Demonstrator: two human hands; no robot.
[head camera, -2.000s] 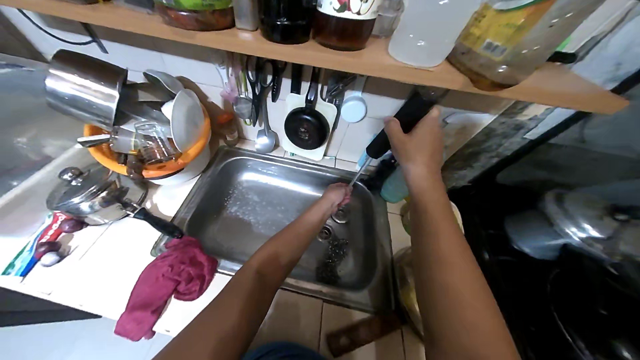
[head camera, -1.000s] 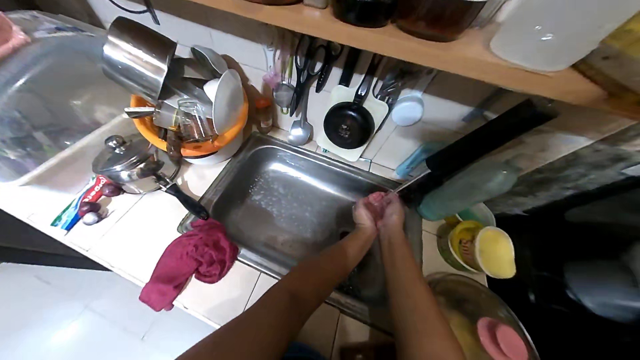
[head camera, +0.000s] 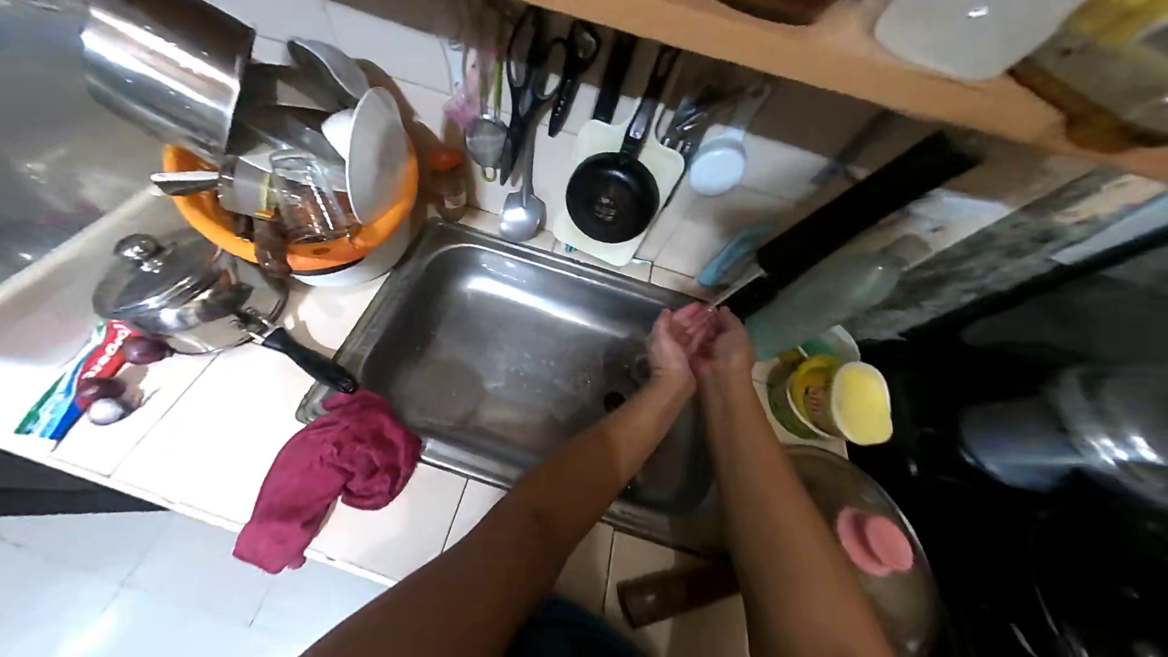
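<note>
Over the right side of the stainless steel sink (head camera: 438, 342), my left hand (head camera: 673, 345) and my right hand (head camera: 725, 342) are cupped side by side, palms up and touching. No object shows in them; whether they hold water cannot be told. Right above my fingertips is the thin metal end of a faucet spout (head camera: 737, 285), coming out of a long black sleeve (head camera: 858, 214). A greenish bottle (head camera: 835, 297) stands just right of my hands. The sink's basin has a wet bottom, and its drain is partly hidden by my left forearm.
An orange basin (head camera: 365, 242) of dishes and a lidded steel pot (head camera: 169, 283) stand left of the sink. A maroon cloth (head camera: 338, 465) lies at the near left corner. A small black pan (head camera: 611, 196) hangs behind; a yellow-topped container (head camera: 860, 403) and a pink-knobbed lid (head camera: 812, 484) are at right.
Two seconds ago my right hand was up on the black sleeve of the faucet; it has come down beside my left hand. The view has shifted right and closer.
</note>
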